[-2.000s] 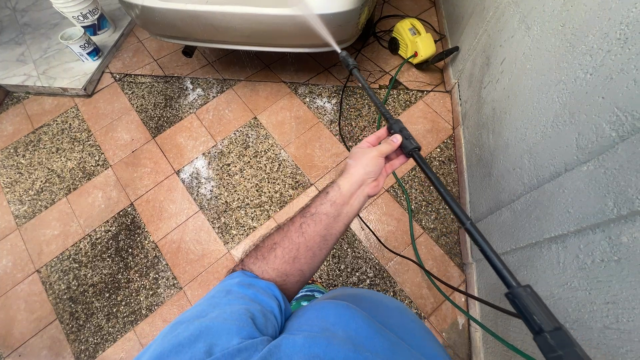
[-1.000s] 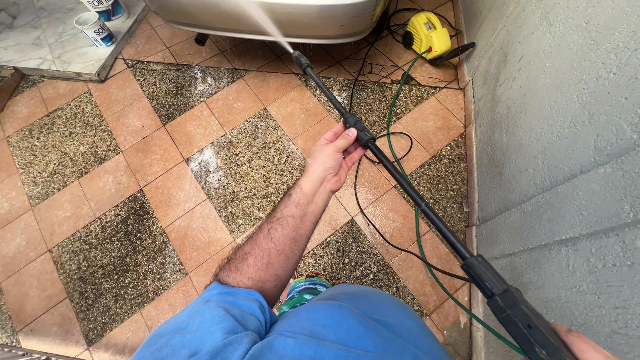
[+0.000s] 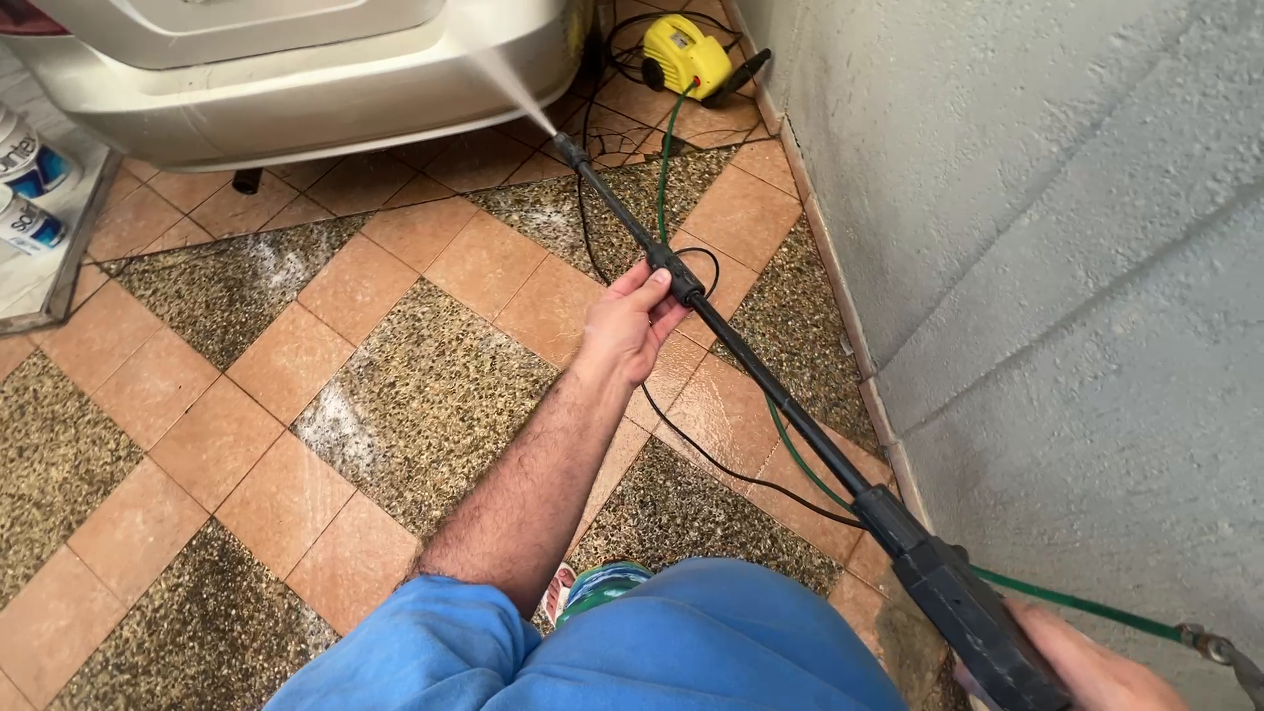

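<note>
My left hand [image 3: 637,321] holds the middle joint of a black pressure washer lance [image 3: 765,380], its thumb on top. My right hand [image 3: 1086,657], partly cut off at the lower right, is around the grip end of the black spray gun [image 3: 953,592]; its fingers are mostly hidden. A white fan of water [image 3: 509,84] leaves the nozzle [image 3: 568,148] toward the rear bumper [image 3: 326,104] of a beige car at the top.
A yellow pressure washer [image 3: 686,59] stands by the rough grey wall [image 3: 1027,227]. A green hose [image 3: 667,163] and black cable [image 3: 706,449] cross the tiled floor [image 3: 286,489]. White paint buckets [image 3: 30,219] stand on a marble step [image 3: 44,281] at left.
The view has shifted so that more of the car's rear shows. My right hand, out of view two seconds ago, shows at the gun's grip. The water still sprays.
</note>
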